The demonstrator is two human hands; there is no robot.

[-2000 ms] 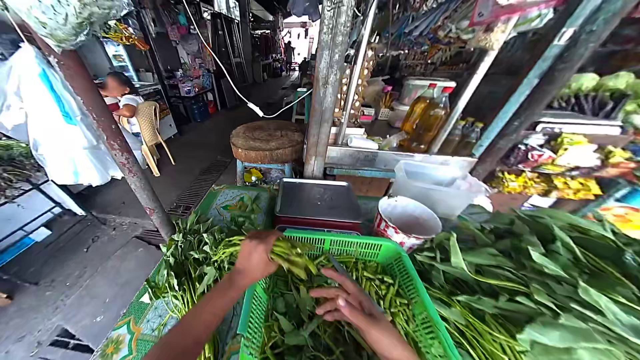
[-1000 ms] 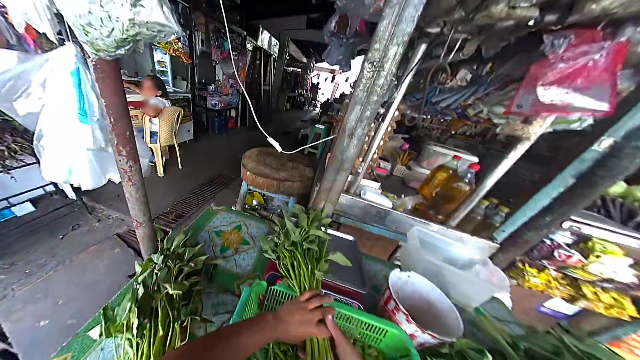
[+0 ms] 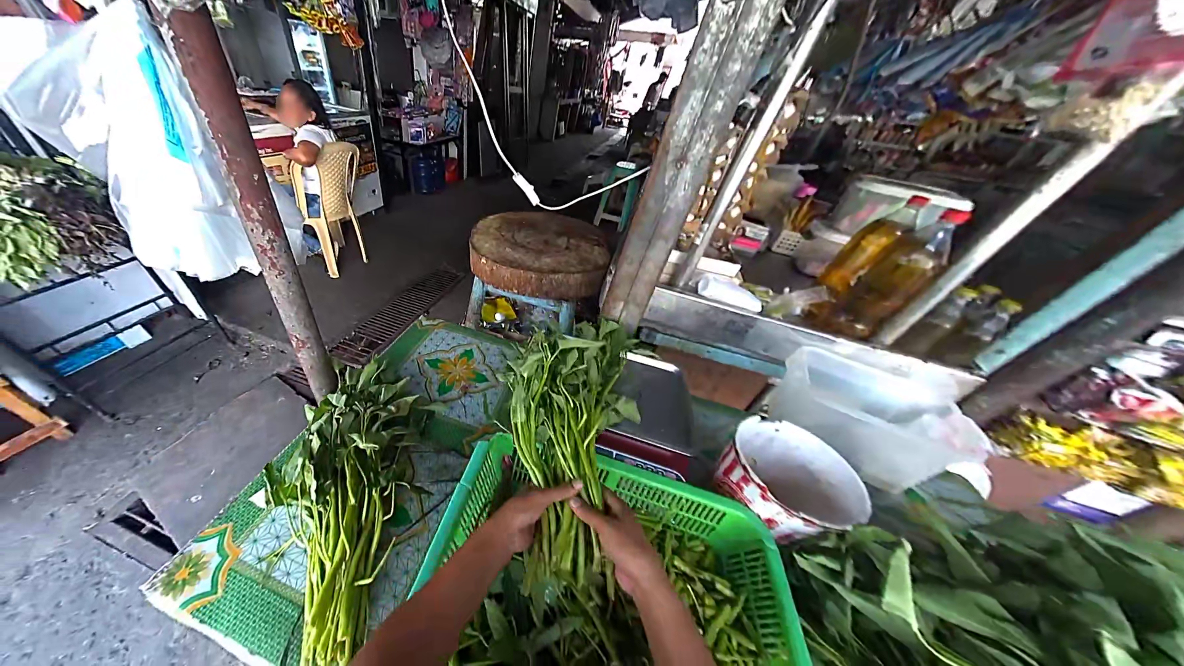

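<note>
A bunch of long-stemmed leafy greens (image 3: 564,398) stands upright above a green plastic basket (image 3: 740,518), leaves at the top. My left hand (image 3: 527,518) grips its stems from the left, and my right hand (image 3: 615,536) closes on them from the right, the thumbs close together. Loose greens and cut stems (image 3: 717,601) lie in the basket below both hands. Another bunch of leafy greens (image 3: 347,518) lies to the left on the patterned table cover (image 3: 458,370). Behind the basket is a weighing scale (image 3: 657,407) with a flat metal top.
A red-and-white pail (image 3: 791,476) and translucent plastic tubs (image 3: 869,416) stand right of the scale. Large leafy greens (image 3: 999,592) are heaped at the right. A rusty post (image 3: 250,194) rises at the left; a round wooden block (image 3: 539,250) stands beyond the table. A person sits farther back.
Two seconds ago my left hand held stems over the basket and my right hand was apart with spread fingers. Both hands are now together on an upright bunch.
</note>
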